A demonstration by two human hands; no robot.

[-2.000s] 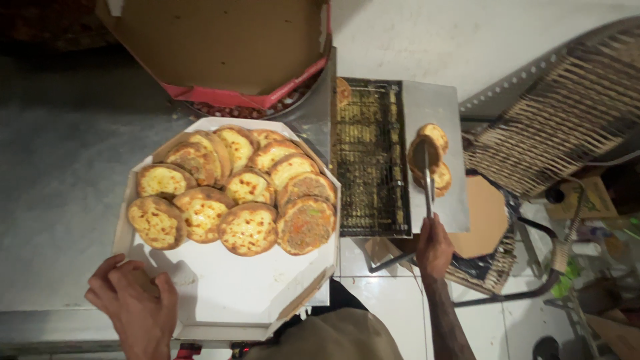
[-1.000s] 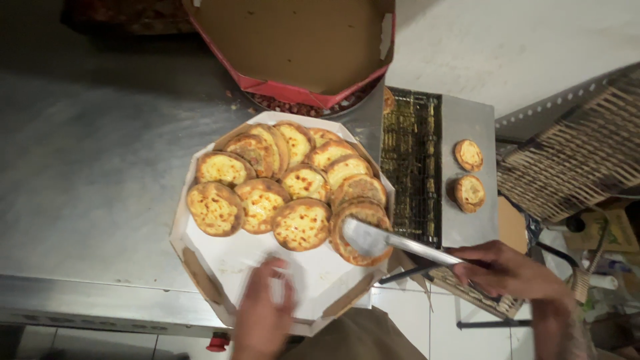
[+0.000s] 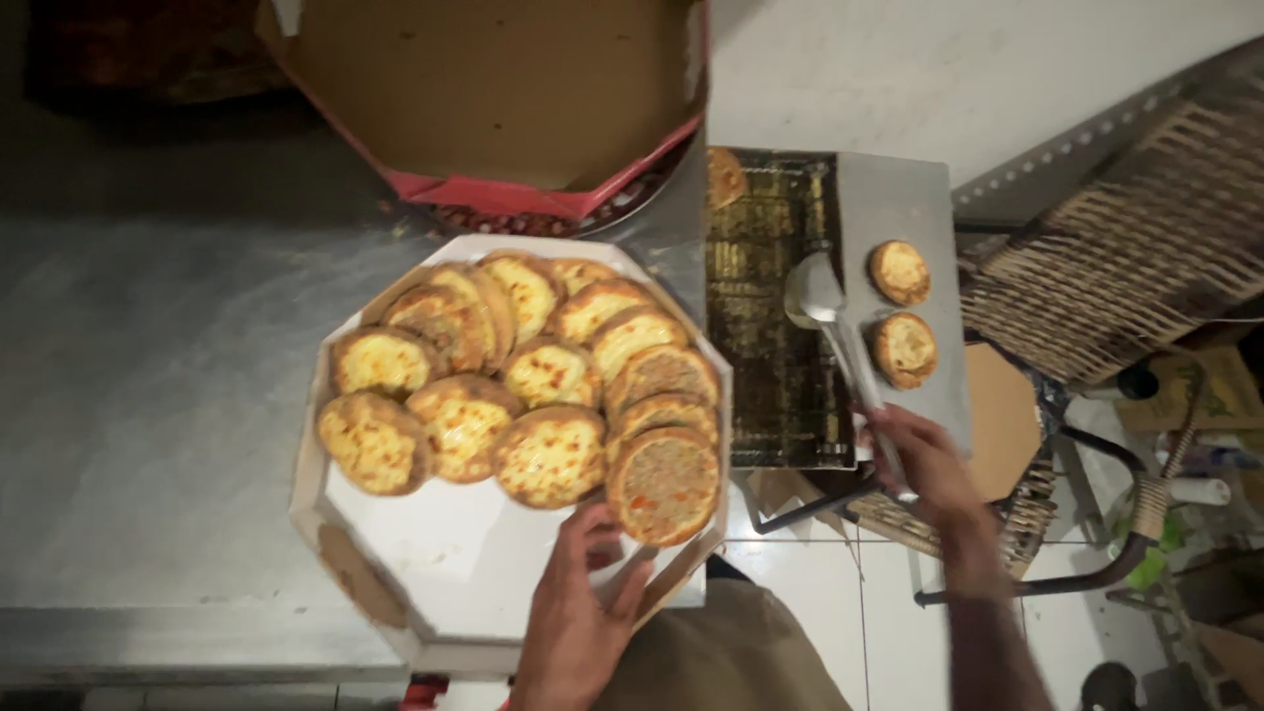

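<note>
My left hand (image 3: 583,602) is at the near edge of the octagonal cardboard pizza box (image 3: 444,657), fingers curved beside a meat-topped mini pizza (image 3: 664,486); whether they touch it I cannot tell. Several small round pizzas, some cheese-topped (image 3: 550,456) and some meat-topped, overlap in the far part of the box. My right hand (image 3: 923,459) grips the handle of a metal spoon or spatula (image 3: 820,288), its head over a dark, greasy tray (image 3: 770,375). Two small pizzas, an upper one (image 3: 901,273) and a lower one (image 3: 906,351), lie on the grey metal surface beside the tray.
An open red-edged cardboard box (image 3: 494,109) stands behind the pizzas, above a round pan of red pieces (image 3: 504,222). The steel table (image 3: 148,415) extends left. At right are a woven chair (image 3: 1116,237) and a cardboard piece (image 3: 999,420). Another small pizza (image 3: 726,178) sits in the tray's far corner.
One second ago the utensil was over the meat-topped pizza at the box's right side; it is now over the dark tray. My left hand has moved right, beside that pizza.
</note>
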